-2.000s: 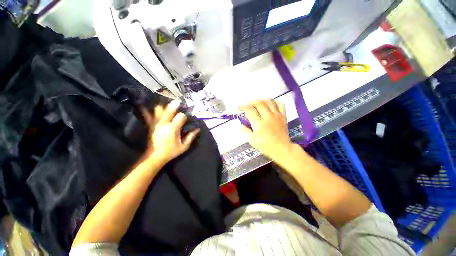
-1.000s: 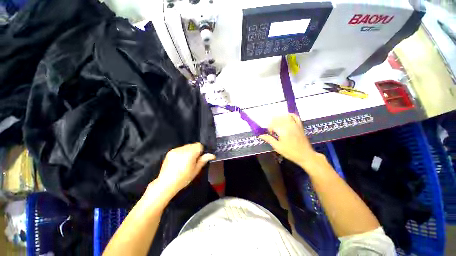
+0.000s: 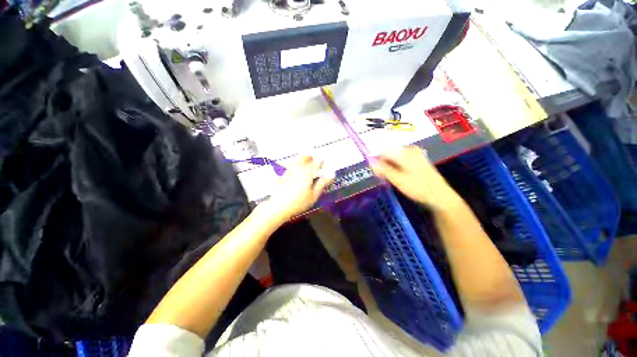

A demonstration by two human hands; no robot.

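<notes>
The purple tape (image 3: 353, 134) hangs down the front of the white sewing machine (image 3: 363, 49) to the table's front edge. My right hand (image 3: 408, 174) is at this tape by the table edge, fingers bent and blurred, and seems to pinch it. A second, short purple end (image 3: 269, 164) runs from the presser foot (image 3: 220, 129) and lies loose on the table. My left hand (image 3: 300, 187) is just right of that end, over the front edge; whether it holds anything is unclear. The black garment (image 3: 105, 181) is heaped at the left, and neither hand touches it.
The control panel (image 3: 297, 59) faces me. Yellow thread snips (image 3: 391, 125) and a red tray (image 3: 450, 123) lie on the right of the table. Blue crates (image 3: 520, 209) with dark pieces stand below. Grey cloth (image 3: 587, 45) lies at the far right.
My left hand has let go of the black garment and moved right. My right hand has left the short purple end and moved to the hanging tape. The view has turned right.
</notes>
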